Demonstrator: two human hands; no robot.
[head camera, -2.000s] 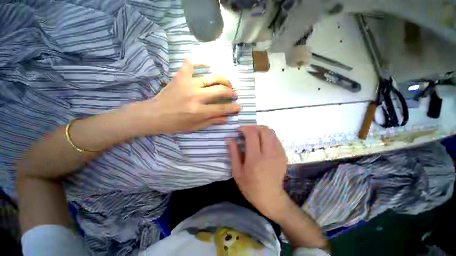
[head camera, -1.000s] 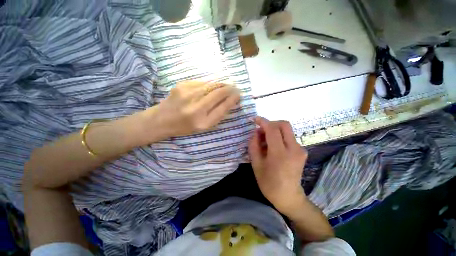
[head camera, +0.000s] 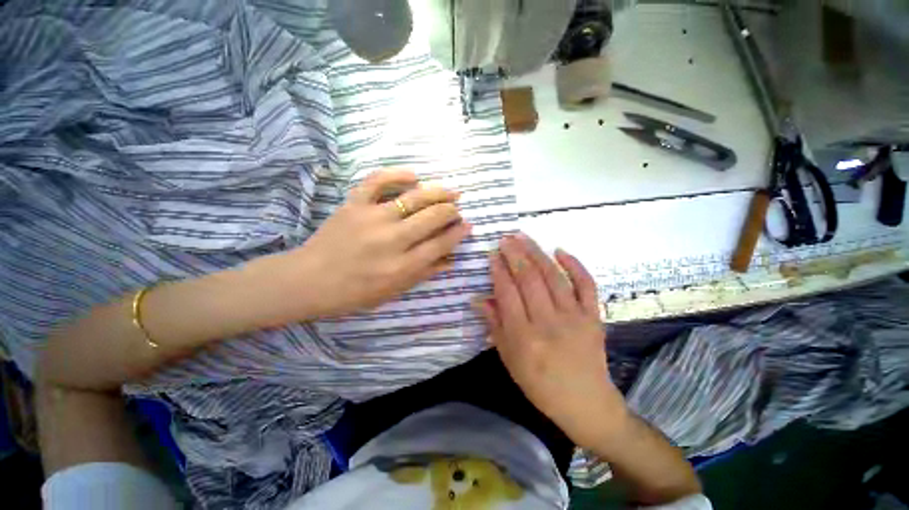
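Note:
The striped garment piece (head camera: 399, 354) covers the left of the machine table, its straight folded edge (head camera: 490, 189) running down from the brightly lit presser foot (head camera: 468, 92). My left hand (head camera: 389, 244) lies palm down on the cloth, left of this edge, below the foot, fingers slightly spread. My right hand (head camera: 548, 334) lies flat over the cloth's edge near the table front, fingertips forward and thumb to the left. Its palm side is hidden. The sewing machine head (head camera: 513, 35) is at the top, with a brown block (head camera: 518, 110) beside the foot.
Thread snips (head camera: 680, 141), a thin dark metal tool (head camera: 663, 102), black-handled shears (head camera: 800, 194) and an orange-brown stick (head camera: 750, 231) lie on the right. A measuring strip (head camera: 688, 271) follows the front edge. Striped cloth bundles (head camera: 738, 369) hang below the table. A small black object (head camera: 890, 197) is far right.
My right hand has gone from pinching the cloth's edge to lying flat over it. My left hand's fingers, bunched a second ago, are now spread on the cloth. The camera view has shifted slightly.

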